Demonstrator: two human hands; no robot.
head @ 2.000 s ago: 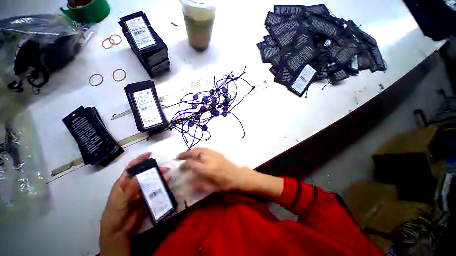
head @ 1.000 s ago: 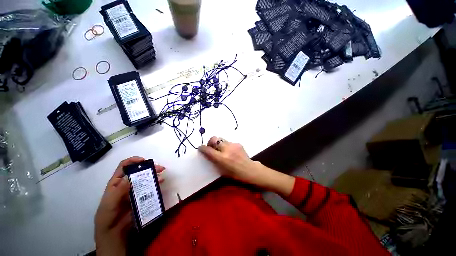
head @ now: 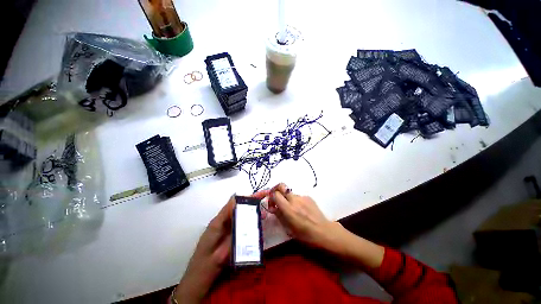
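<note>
My left hand (head: 216, 240) holds a barcode hang tag (head: 247, 234) upright, white label up, near the table's front edge. My right hand (head: 299, 217) is at the tag's top right corner with thumb and fingers pinched; a thin cord seems to be between them, but it is blurred. The tangle of hang tag strings (head: 279, 145) lies just beyond my hands. The near stack of barcode tags (head: 220, 143) lies left of the strings. The fanned printed hang tags (head: 160, 165) lie further left. The heap of finished strung tags (head: 409, 89) lies at right.
The reserve stack (head: 226, 83) stands behind, beside a drink cup (head: 280, 64) with a straw. Rubber bands (head: 197, 109) lie left of it. Clear bags (head: 50, 190) fill the left side. A green holder (head: 175, 43) is at the back. Cardboard boxes (head: 507, 234) are at lower right.
The view has shifted, showing more of the left and back. My right hand has moved from the edge of the string tangle to the top of the tag in my left hand.
</note>
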